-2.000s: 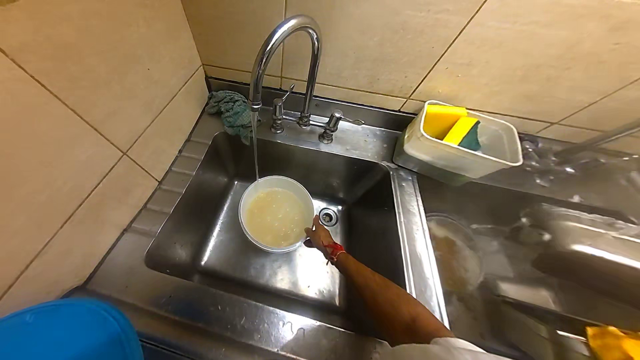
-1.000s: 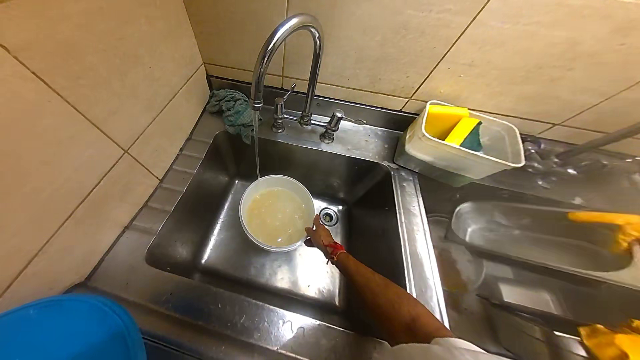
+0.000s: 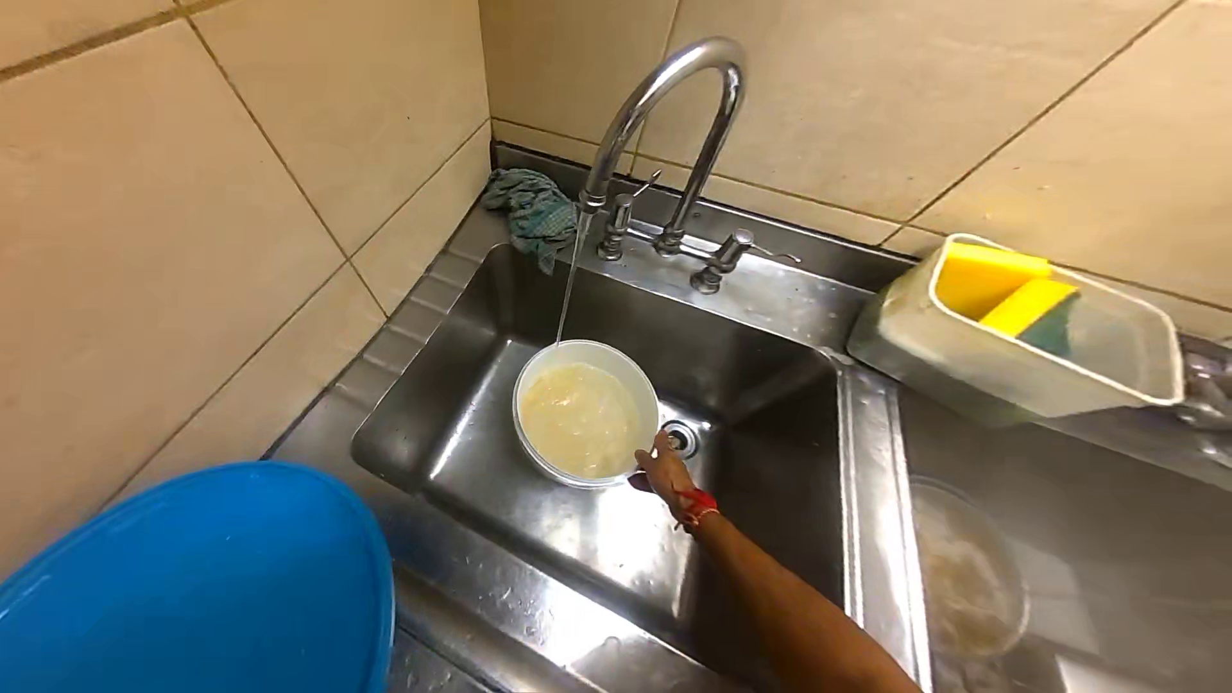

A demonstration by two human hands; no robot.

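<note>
My right hand [image 3: 666, 472], with a red thread bracelet at its wrist, grips the lower right rim of a round white plastic tub [image 3: 585, 414]. Cloudy, pale yellowish liquid fills much of the tub, which is inside a stainless steel sink basin [image 3: 500, 500]. A thin stream of water runs from the curved chrome faucet [image 3: 626, 130] to the tub's upper edge. The drain [image 3: 680, 439] shows just right of the tub. My left hand is out of view.
A blue plastic tub [image 3: 202, 577] stands at the lower left. A green cloth [image 3: 535, 214] lies behind the basin, left of the faucet. On the right, a white plastic container [image 3: 1059, 371] holds yellow sponges [image 3: 987, 279]. A round, blurry vessel [image 3: 965, 568] is in the right-hand basin.
The view has swung left. The metal pan and yellow-gloved hand seen at the right a second ago are out of frame. My right hand stays at the white tub's rim while water runs.
</note>
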